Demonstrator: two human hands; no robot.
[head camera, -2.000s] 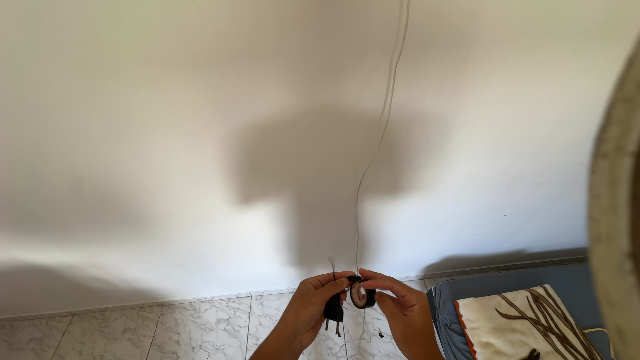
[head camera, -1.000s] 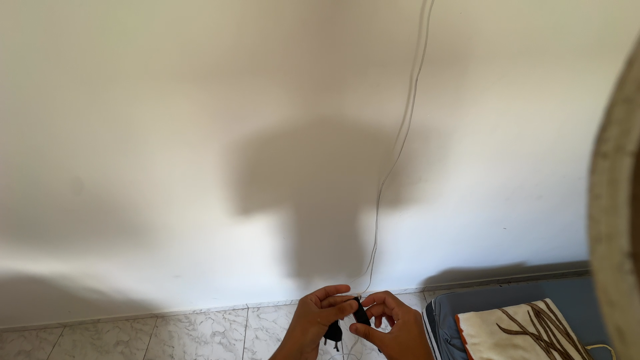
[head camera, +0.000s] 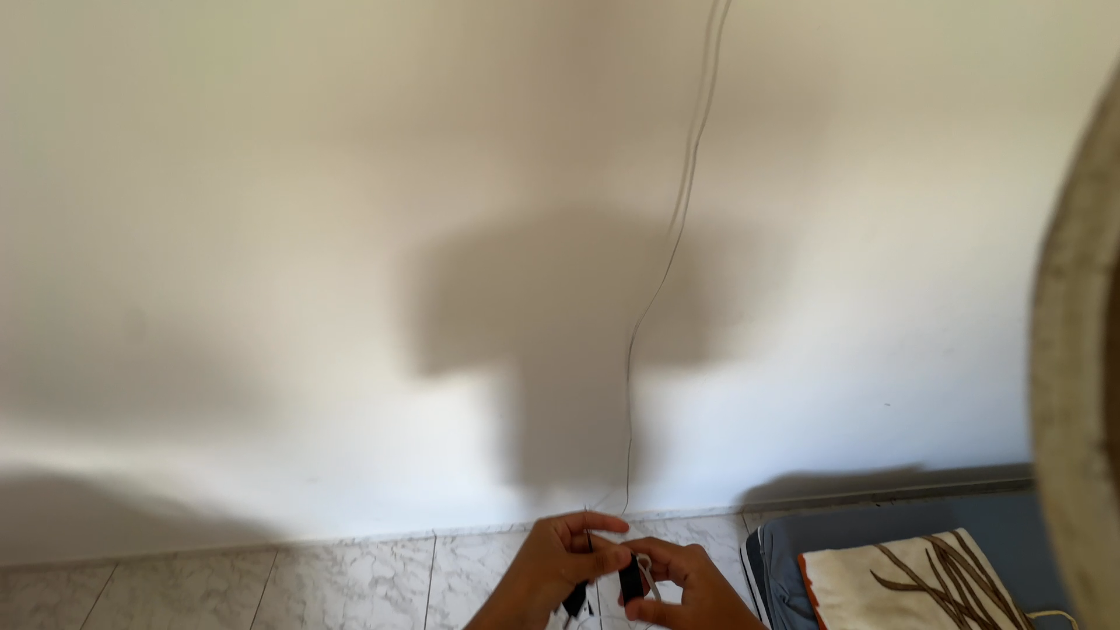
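Note:
At the bottom centre, my left hand (head camera: 564, 560) pinches a small black part (head camera: 576, 600) with thin wires, its fingertips meeting those of my right hand. My right hand (head camera: 687, 582) grips a roll of black tape (head camera: 631, 579), seen edge-on, between thumb and fingers. A long thin wire (head camera: 630, 385) hangs in front of the wall from the top of the view down to just above my hands. Where its lower end goes is hidden by my fingers.
Behind is a pale wall (head camera: 262, 262) with shadows on it, above a marble-patterned tile floor (head camera: 350, 582). At lower right, a patterned cream cloth (head camera: 901, 577) lies on a blue mattress (head camera: 997, 525). A curved, worn rim (head camera: 1063, 350) stands close at the right edge.
The tape roll, seen from its open side two seconds ago, is now edge-on in my right hand. The hanging wire has swung, first right and then back left.

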